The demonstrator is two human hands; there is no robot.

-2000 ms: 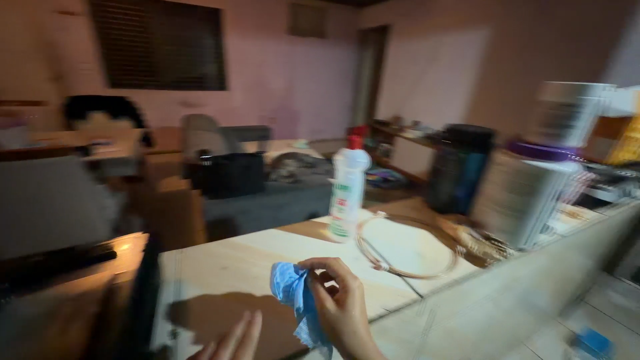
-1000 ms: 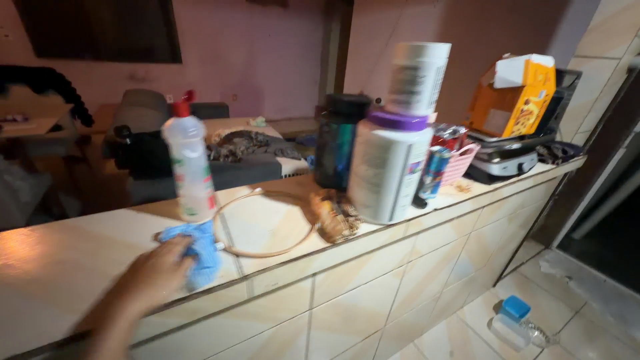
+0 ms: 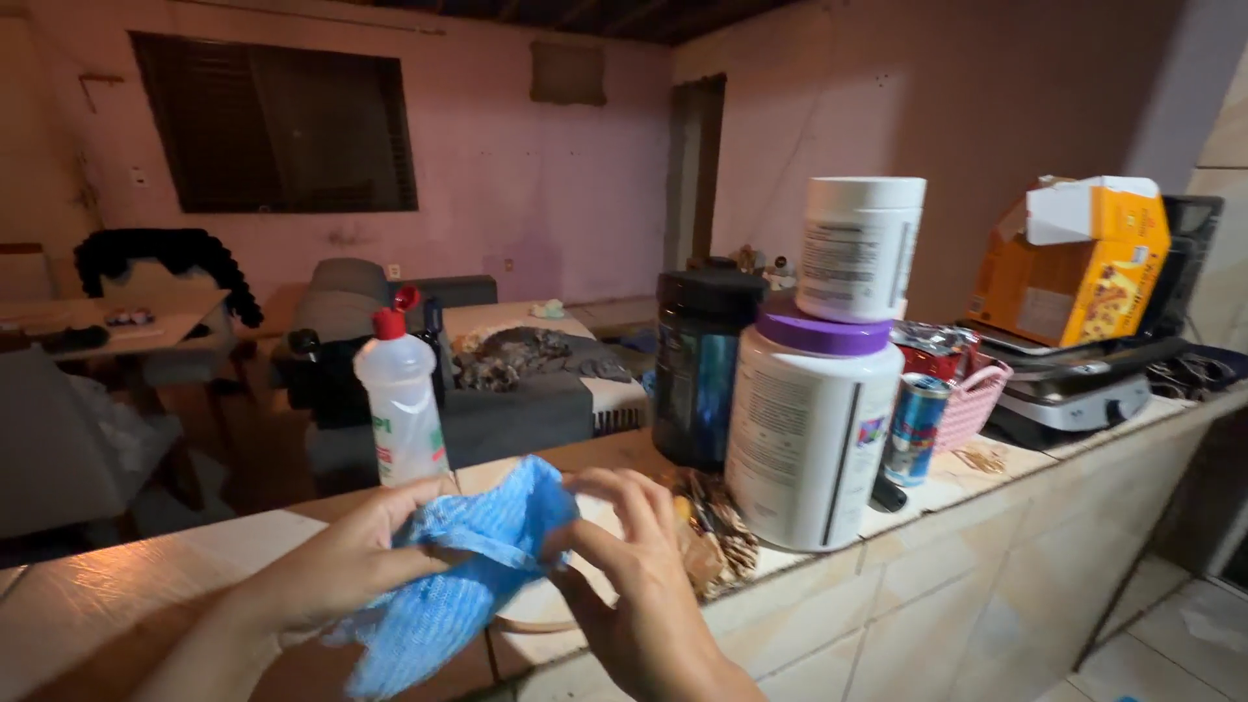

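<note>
A crumpled blue cleaning cloth (image 3: 478, 575) is held up between both hands over the tiled counter (image 3: 244, 531). My left hand (image 3: 361, 556) grips the cloth's left side. Thumb and fingers of my right hand (image 3: 624, 546) pinch its right edge. Just behind the cloth stands a translucent plastic bottle (image 3: 401, 409) with a red flip cap, its lid raised. Partly hidden by the cloth and right hand, a thin round hoop (image 3: 536, 619) lies on the counter. To the right of my right hand is a brown, crinkled bundle (image 3: 717, 541), partly covered.
Along the counter stand a black tub (image 3: 697, 370), a white tub with purple lid (image 3: 814, 429), a smaller white tub (image 3: 861, 249) on top, a drink can (image 3: 915, 429), a pink basket (image 3: 975, 405), and an electric grill (image 3: 1082, 400) bearing an orange box (image 3: 1082, 263). A sofa (image 3: 507, 419) stands beyond.
One second ago a single hand pressed the blue cloth on the counter beside the bottle; now the cloth is lifted and both hands hold it.
</note>
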